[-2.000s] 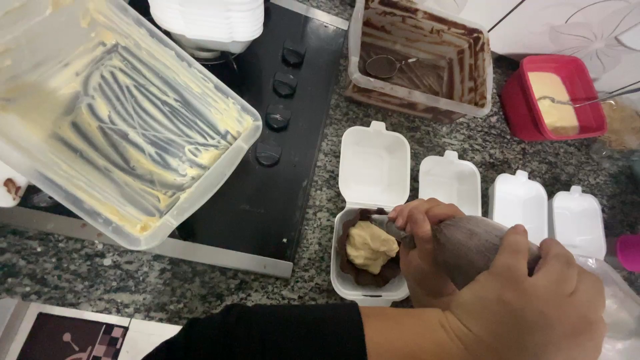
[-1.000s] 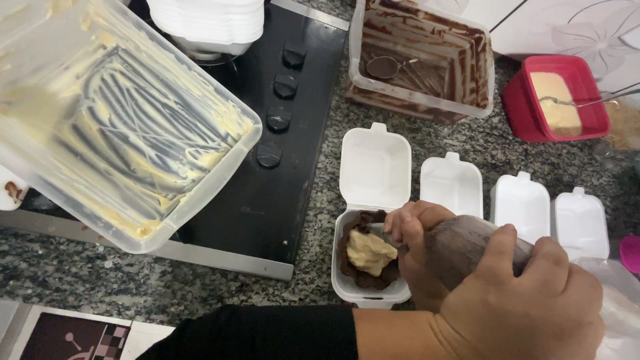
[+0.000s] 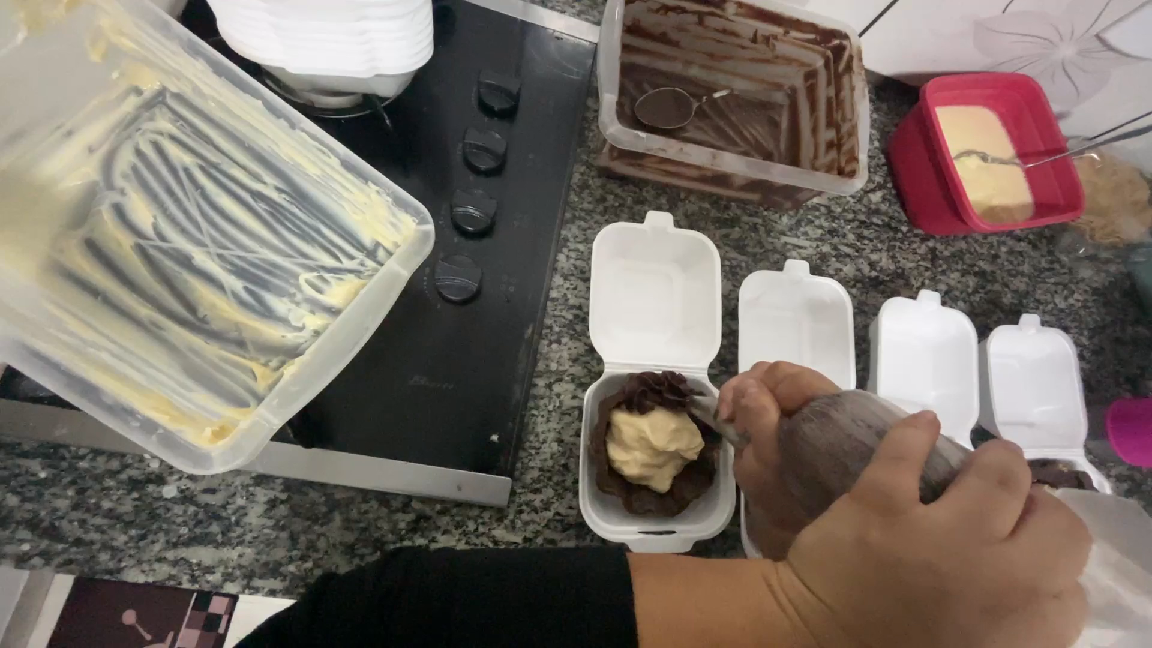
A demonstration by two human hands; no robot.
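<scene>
A piping bag of dark filling is in both hands, its tip pointing left. What appears to be my left hand, below a black sleeve, grips the bag's thick rear part. My right hand closes around the front near the tip; its arm is hidden. The tip touches or nearly touches the upper right rim of a chocolate shell in an open white foam box. The shell holds pale cream, with a dark piped ruffle along its upper edge.
More open foam boxes stand to the right, partly covered by my hands. Behind are a chocolate-smeared tub with a spoon and a red container of cream. A cream-smeared tub overlaps the black hob; foam boxes are stacked there.
A dark ruffle now lies along the shell's upper edge, behind the pale cream. The bag remains in both hands, with its tip at the shell's right side.
</scene>
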